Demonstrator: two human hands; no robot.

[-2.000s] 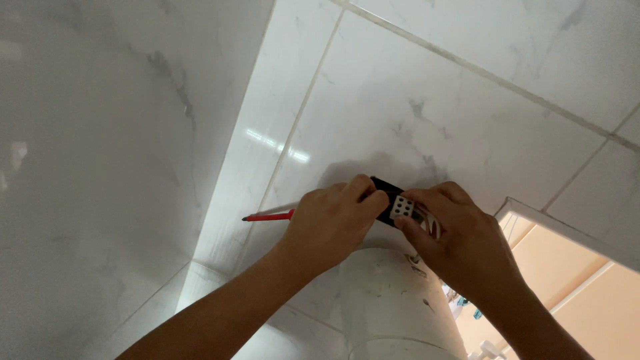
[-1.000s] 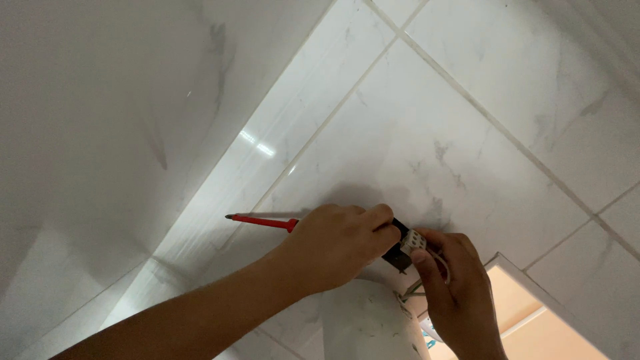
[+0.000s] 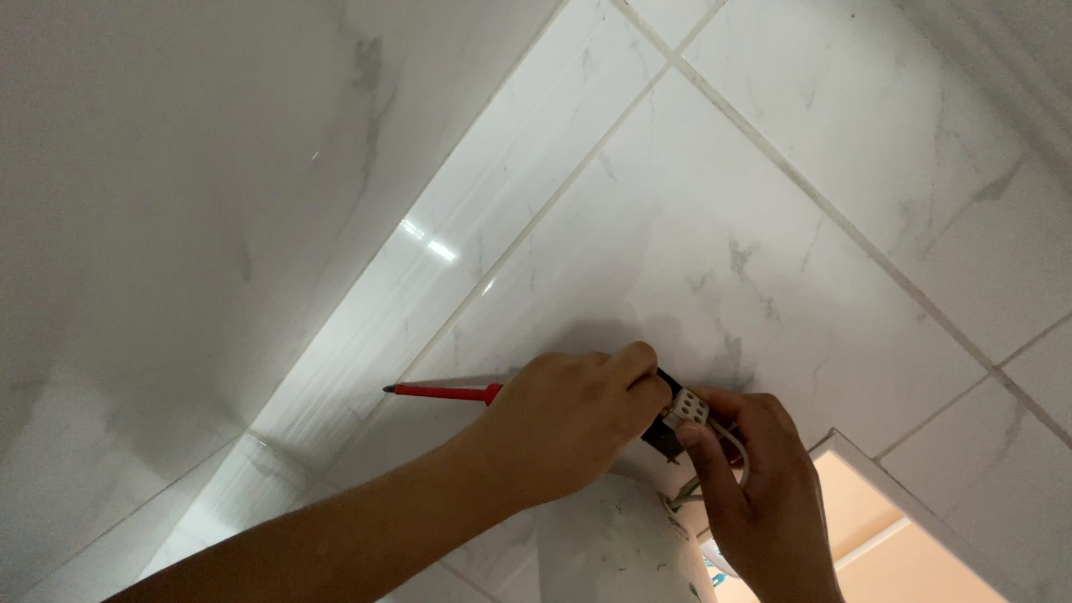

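Note:
My left hand (image 3: pixel 578 414) is closed around a red insulated screwdriver (image 3: pixel 444 392), whose dark tip points left, away from the work. Its fingertips also meet a dark piece (image 3: pixel 662 435) beside a white connector block (image 3: pixel 690 406) with several round holes. Between thumb and fingers, my right hand (image 3: pixel 758 477) grips the connector block. A pale wire (image 3: pixel 735 440) curves from the block along the right fingers. More wires (image 3: pixel 688 496) emerge near the top of a white cylinder (image 3: pixel 615 536) below the hands. The screwdriver's handle is hidden in my left hand.
White marble-patterned tiles (image 3: pixel 804 293) with grout lines stand behind the hands. A glossy tiled wall (image 3: pixel 209 209) fills the left side. At the lower right is a framed opening (image 3: pixel 888 536) with a peach-coloured surface beyond.
Since the earliest frame, the screwdriver shows more of its red shaft at the left of my left hand. Both hands stay at the connector block. The view has turned somewhat.

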